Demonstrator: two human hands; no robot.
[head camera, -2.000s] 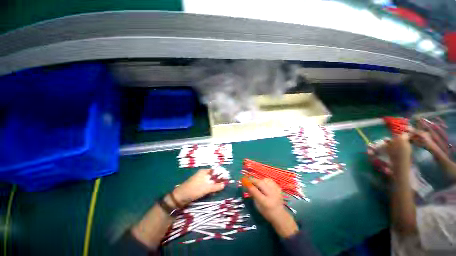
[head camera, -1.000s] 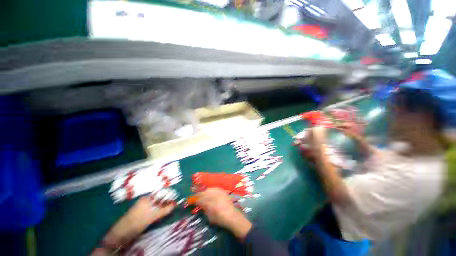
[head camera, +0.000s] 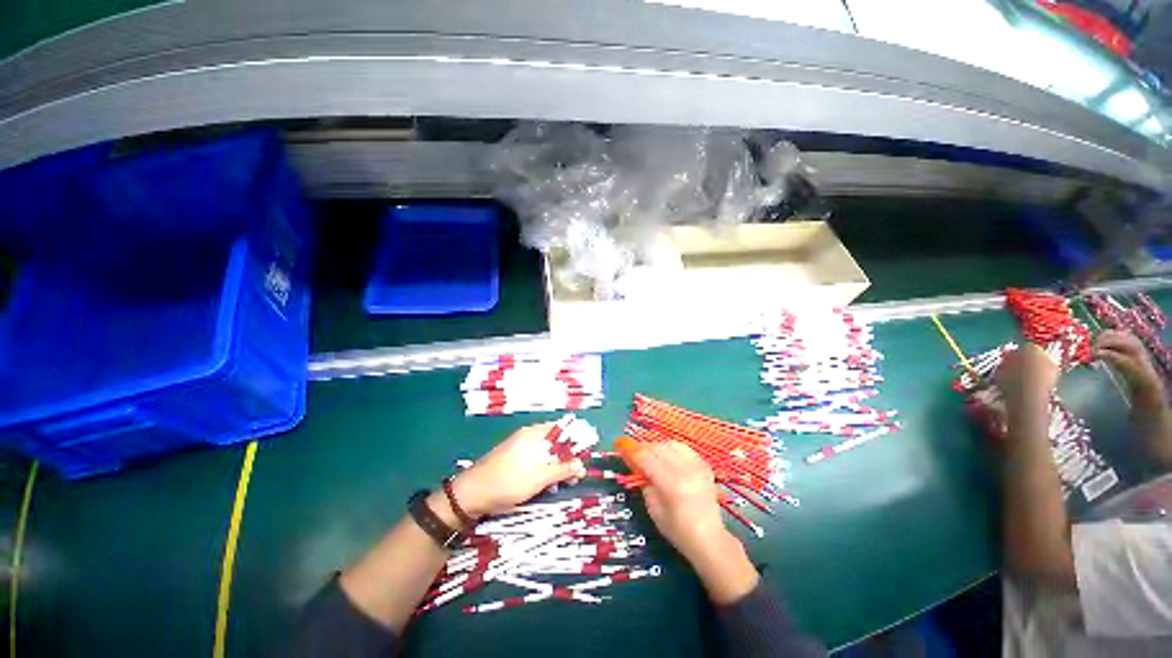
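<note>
My left hand (head camera: 521, 468), with two dark bands at the wrist, is closed on a small fistful of red-and-white leads (head camera: 572, 438). My right hand (head camera: 679, 491) has an orange finger cot (head camera: 629, 449) and pinches the end of a thin lead between the two hands; its far part is hidden by the fingers. Orange-red wires (head camera: 707, 438) lie in a bundle behind and right of my right hand. A loose pile of red-and-white leads (head camera: 546, 550) lies in front of my left hand. A neat stack (head camera: 533, 384) lies behind it, and another pile (head camera: 819, 366) at right.
A large blue bin (head camera: 264, 302) stands at left, with a shallow blue tray (head camera: 435, 261) right of it. A cream box (head camera: 771, 267) with crumpled clear plastic (head camera: 617, 193) sits behind the work. A grey shelf edge (head camera: 514, 84) crosses above. At right, a person's hands (head camera: 1031, 375) handle similar parts.
The camera view swung right and has swung back left, now sharper. Both hands stay close together, the left still around its leads. The piles look much the same.
</note>
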